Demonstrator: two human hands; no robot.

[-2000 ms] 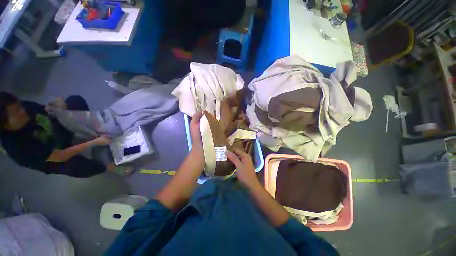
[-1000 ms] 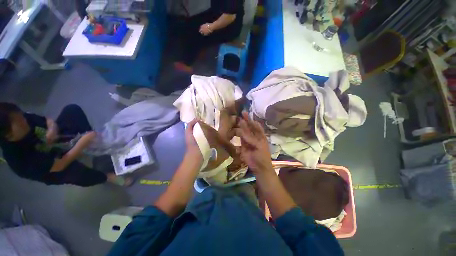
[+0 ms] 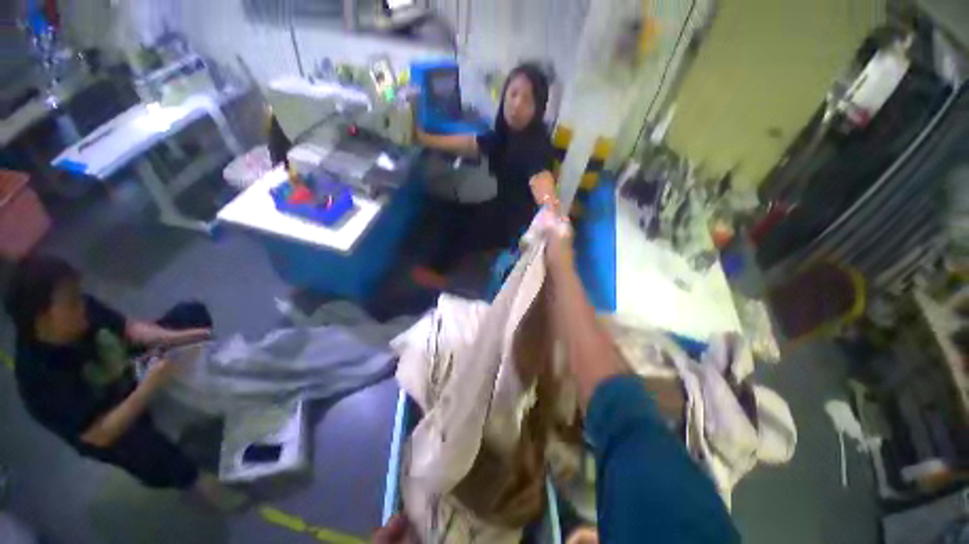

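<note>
My right hand (image 3: pixel 553 225) is raised far forward and grips the top of a brown-and-cream curtain (image 3: pixel 478 425). The cloth hangs down from it to the blue basket (image 3: pixel 395 457). The other person's hand is close to my right hand; blur hides whether it touches the cloth. My left hand (image 3: pixel 393 529) is small and cut off at the bottom edge beside the cloth, and its hold cannot be told. Most of the basket is hidden under fabric.
A person (image 3: pixel 521 128) sits ahead behind blue-sided tables. Another person (image 3: pixel 90 372) sits at the left with grey cloth (image 3: pixel 287 361). A cream-and-brown heap (image 3: pixel 765 425) lies at the right. A white table (image 3: pixel 680 287) with items and a white stool (image 3: pixel 292 452) are also in view.
The view has tilted up. My right hand has moved far forward and lifted the curtain. My left hand has dropped to the bottom edge. The seated person ahead has an arm raised toward my hand.
</note>
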